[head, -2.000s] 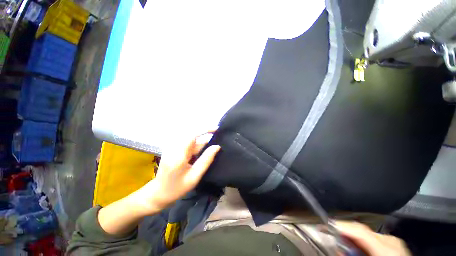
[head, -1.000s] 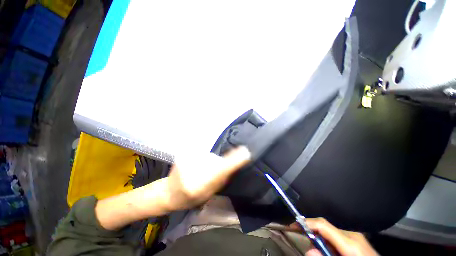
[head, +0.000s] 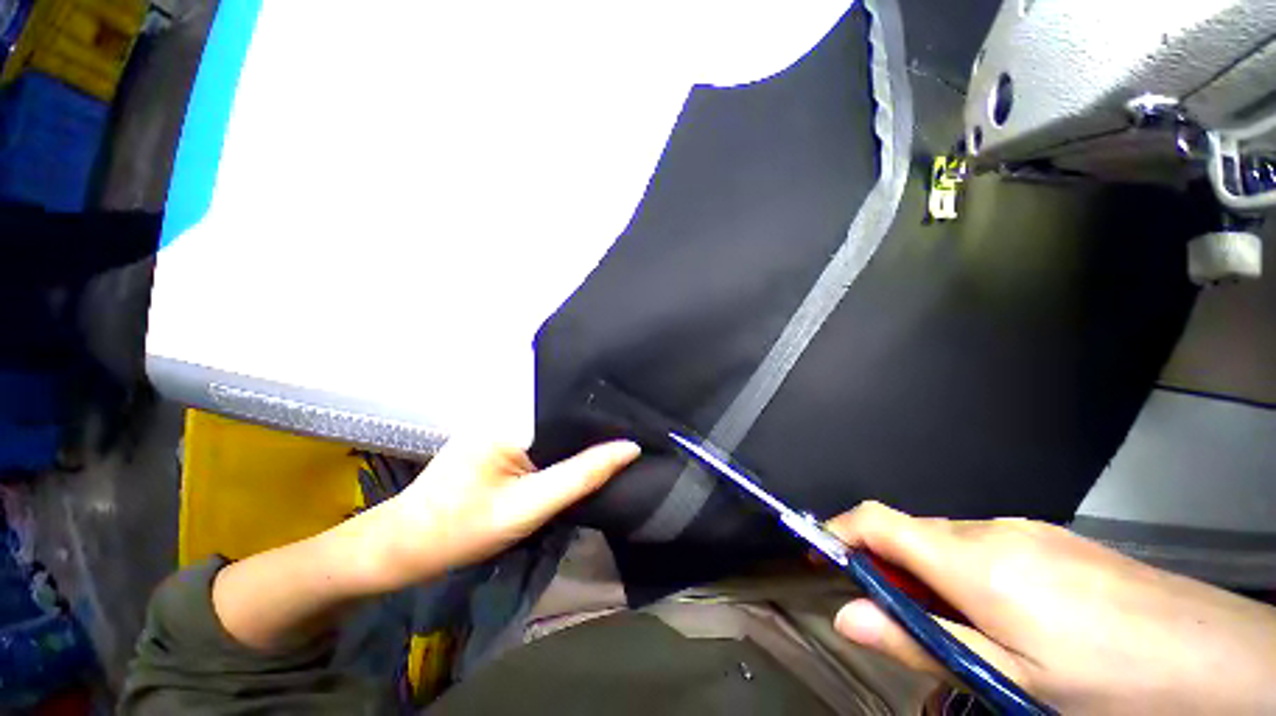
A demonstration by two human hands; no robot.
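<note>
A black garment panel [head: 966, 378] lies flat over the table and partly over my lap. A grey strip [head: 819, 301] runs diagonally along it, and a short stitched line shows near its left edge. My left hand [head: 497, 497] grips the panel's left edge, thumb on top, fingers hidden underneath. My right hand [head: 1008, 602] holds scissors [head: 812, 532] with dark blue and red handles. The blades look closed, their tip over the panel at the stitched line. I cannot tell if the tip touches the cloth.
The pale sewing machine head [head: 1078, 84] with a yellow presser foot [head: 946, 189] stands at the upper right over the panel. The white table [head: 392, 196] has a ruler-marked front edge. A yellow bin [head: 259, 490] is below it. Blue bins [head: 56, 147] stand at the far left.
The panel's left part, folded over a second ago, lies flat again. My left hand has moved slightly left. My right hand and the scissors have come further into view over the cloth.
</note>
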